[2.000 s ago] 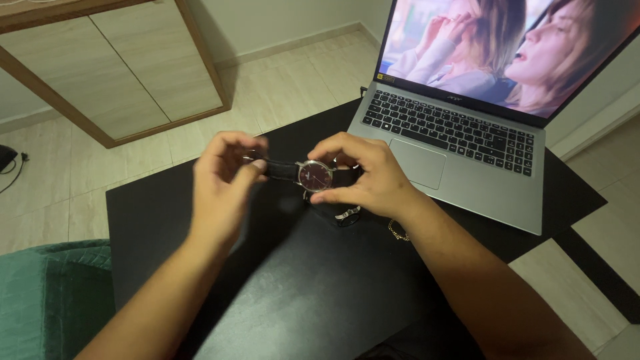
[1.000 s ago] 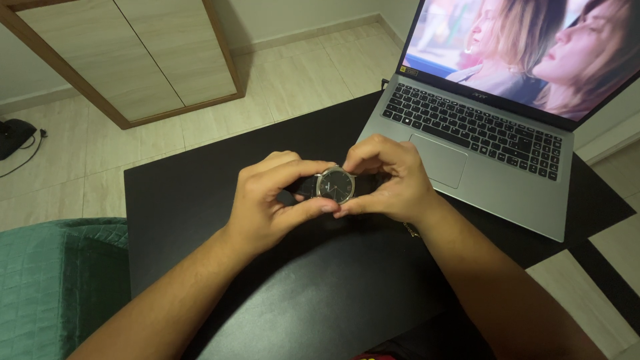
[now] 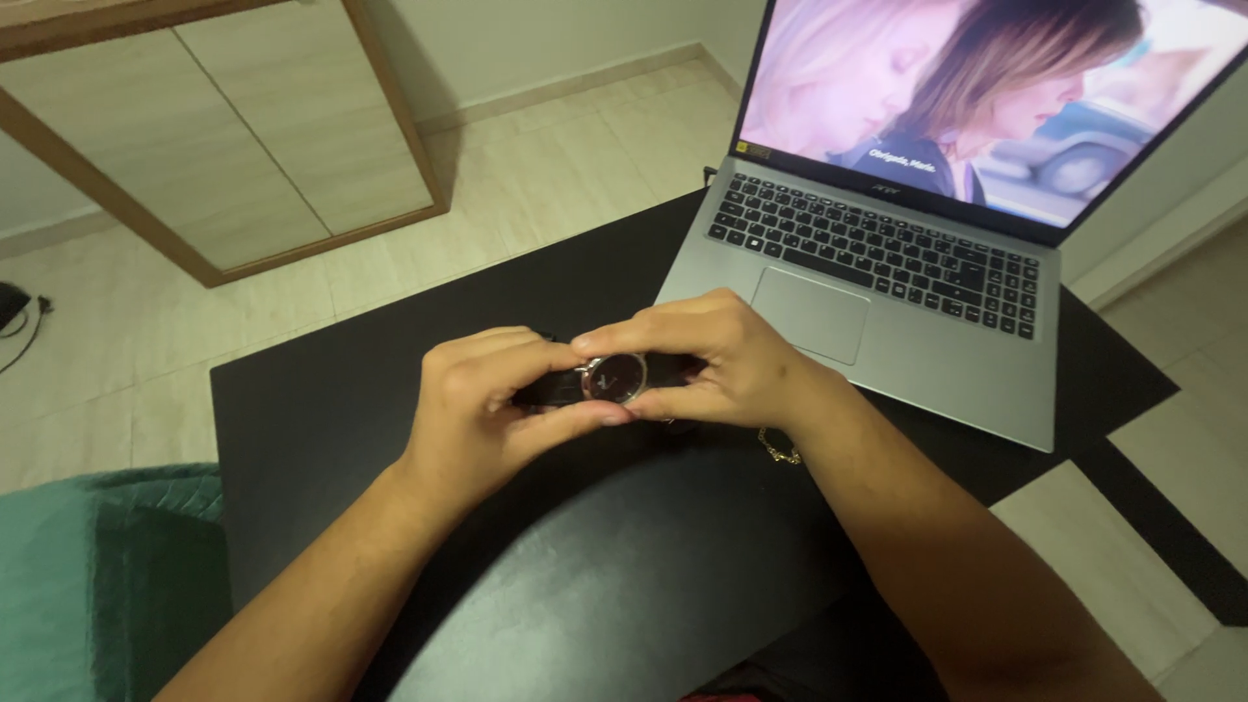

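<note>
A wristwatch (image 3: 616, 377) with a round dark face, a silver-coloured case and a dark strap is held between both hands, above the black table. My left hand (image 3: 487, 400) grips it from the left, its index finger and thumb at the case and strap. On the other side, my right hand (image 3: 717, 366) pinches the case between thumb and index finger. Part of the strap is hidden behind the fingers. Beside my right wrist, a thin gold-coloured chain bracelet (image 3: 779, 448) shows; whether it is worn or lies on the table, I cannot tell.
An open laptop (image 3: 960, 361) with a video on its screen stands at the back right of the black table (image 3: 546, 585). A green quilted cover (image 3: 58, 575) lies at the lower left. Beyond the table are a wooden cabinet (image 3: 263, 146) and a black cable (image 3: 29, 336) on the floor.
Two seconds ago my left hand was apart from the watch case, at the strap; it has moved right to the case. My right hand has stayed on the watch.
</note>
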